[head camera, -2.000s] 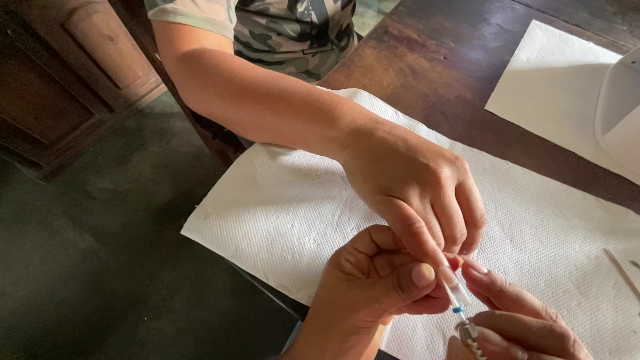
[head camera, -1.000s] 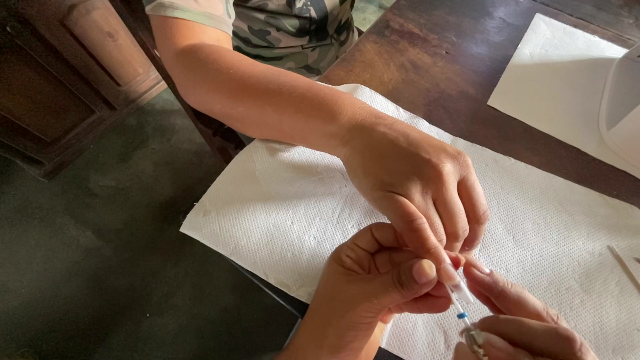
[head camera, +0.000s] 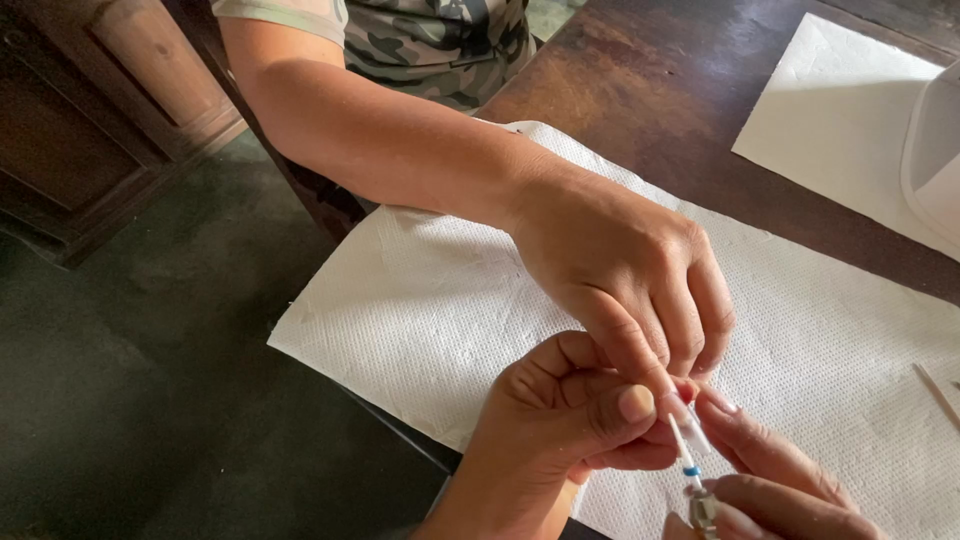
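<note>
Another person's hand (head camera: 622, 262) reaches in over the white paper towel (head camera: 420, 300), one finger extended toward me. My left hand (head camera: 577, 412) grips that finger near its tip between thumb and fingers. A clear nail form or tip (head camera: 691, 429) extends from the fingernail. In my right hand (head camera: 780, 480) is a slim brush-like tool (head camera: 703, 506) with a metal handle, a blue ring and a white tip, which lies at or just over the clear tip; contact cannot be told. Part of my right hand is cut off by the bottom edge.
The paper towel covers part of a dark wooden table (head camera: 622, 82). Another white sheet (head camera: 817, 112) and a translucent plastic container (head camera: 934, 150) are at the upper right. A thin stick (head camera: 937, 394) lies at the right edge. The person's camouflage clothing (head camera: 435, 52) shows behind the table corner.
The tool in my right hand has shifted slightly, its white tip now showing beside the clear piece. My left hand keeps its hold on the other person's finger.
</note>
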